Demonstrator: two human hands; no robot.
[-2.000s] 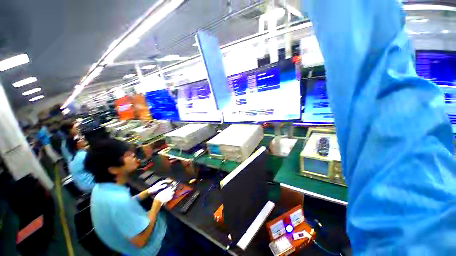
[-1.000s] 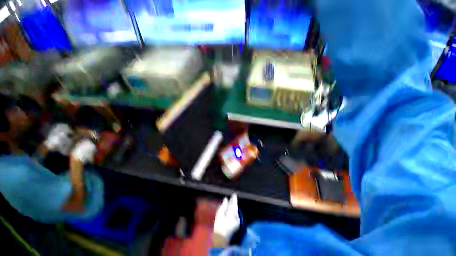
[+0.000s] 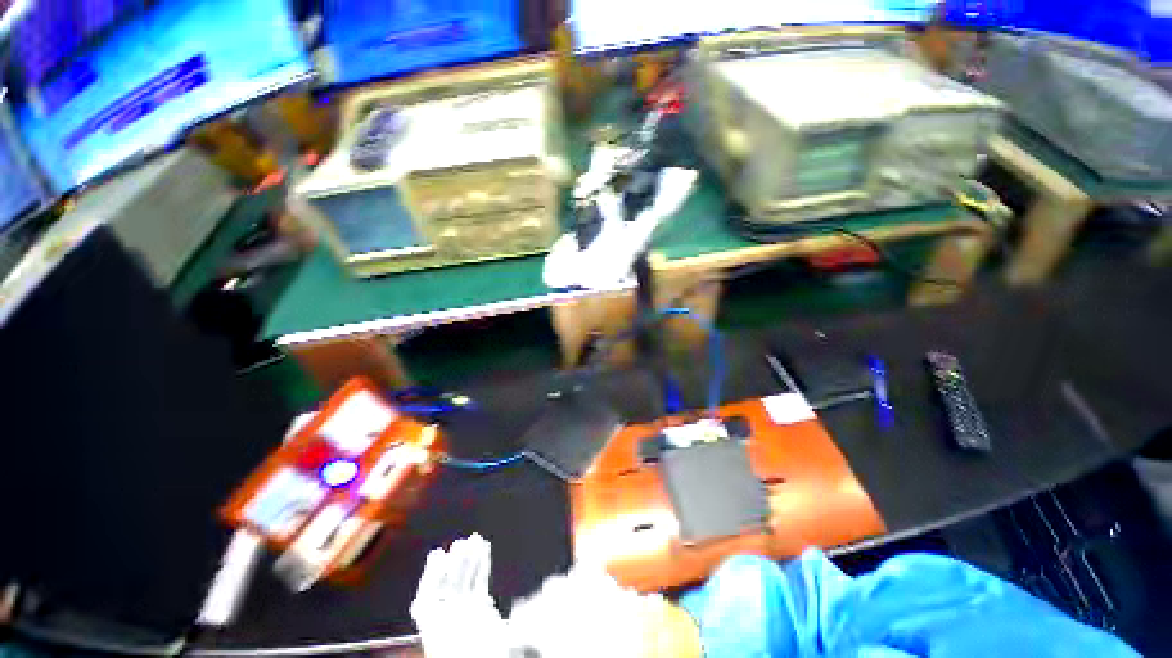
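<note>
A dark grey set-top box [image 3: 717, 491] lies on the orange fixture board [image 3: 823, 482], against the connectors [image 3: 694, 435] at its far edge. My left hand [image 3: 459, 602], white-gloved, is left of the board at the bottom edge, blurred, fingers apart and nothing seen in it. A second white glove beside it, apparently my right hand [image 3: 589, 617], is blurred and cut off by the bottom edge at the board's near left corner; its fingers cannot be made out. A blue sleeve runs from it to the right.
An orange test box [image 3: 296, 495] with a lit lamp stands left. A dark flat box [image 3: 575, 431] lies behind the board. A blue pen [image 3: 880, 390] and a black remote control [image 3: 958, 401] lie right. Oscilloscopes [image 3: 488, 193] stand on the green shelf [image 3: 424, 302]. A dark panel [image 3: 116, 450] stands left.
The view has swung right and down onto the fixture board. The raised blue sleeve has left the picture. A second white glove now shows low beside the first.
</note>
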